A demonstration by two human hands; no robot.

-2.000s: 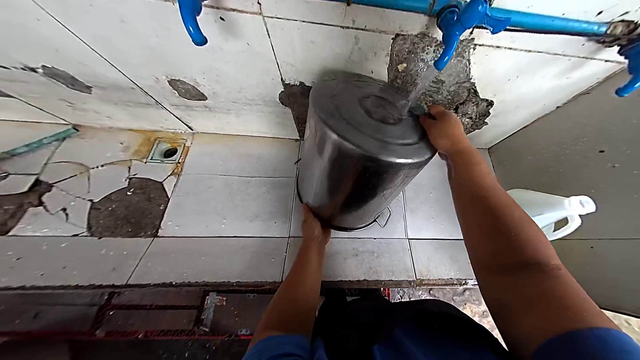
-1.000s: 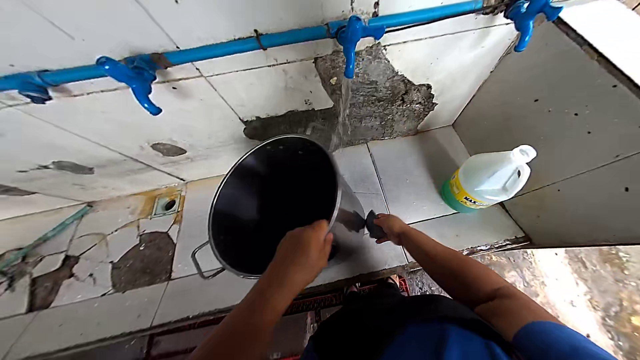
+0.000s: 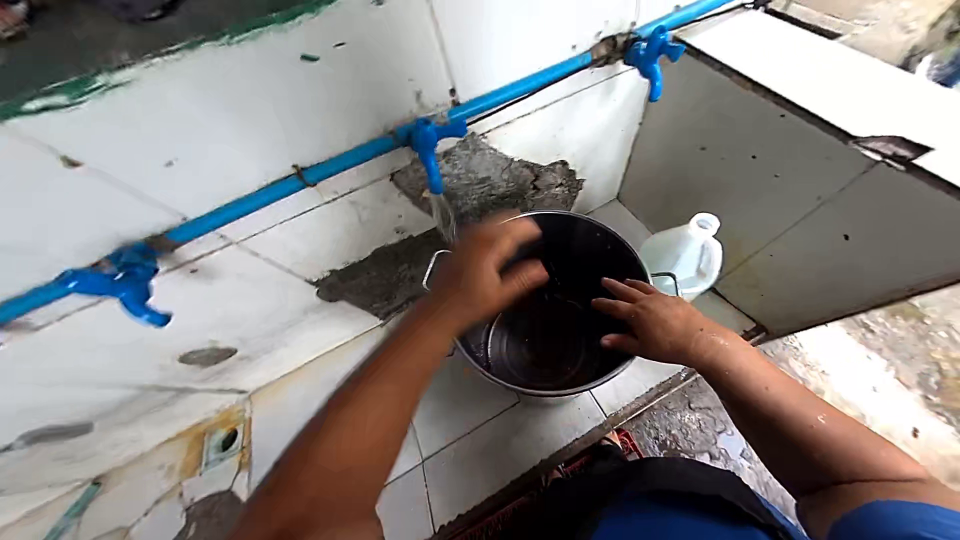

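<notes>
A large metal pot (image 3: 551, 330) stands upright on the tiled ledge, its dark inside facing up, with a wire handle on each side. My left hand (image 3: 491, 270), blurred, is over the pot's left rim with its fingers apart. Over the right part of the opening, my right hand (image 3: 652, 319) has its fingers spread and holds nothing. Water runs from the middle blue plastic faucet (image 3: 431, 154), passing down behind my left hand; where it lands is hidden. A translucent plastic jug (image 3: 682, 255) without a cap stands just behind the pot on the right.
A blue water pipe (image 3: 270, 195) crosses the tiled wall, with another faucet (image 3: 124, 281) at left and one (image 3: 654, 60) at upper right. A tiled partition (image 3: 765, 180) closes the right side. A square drain (image 3: 223, 442) and broken tiles lie at lower left.
The pot was tipped over two seconds ago, then tilted mouth toward me; now it stands upright. Both hands have let go of it. The dark cloth by my right hand is out of sight.
</notes>
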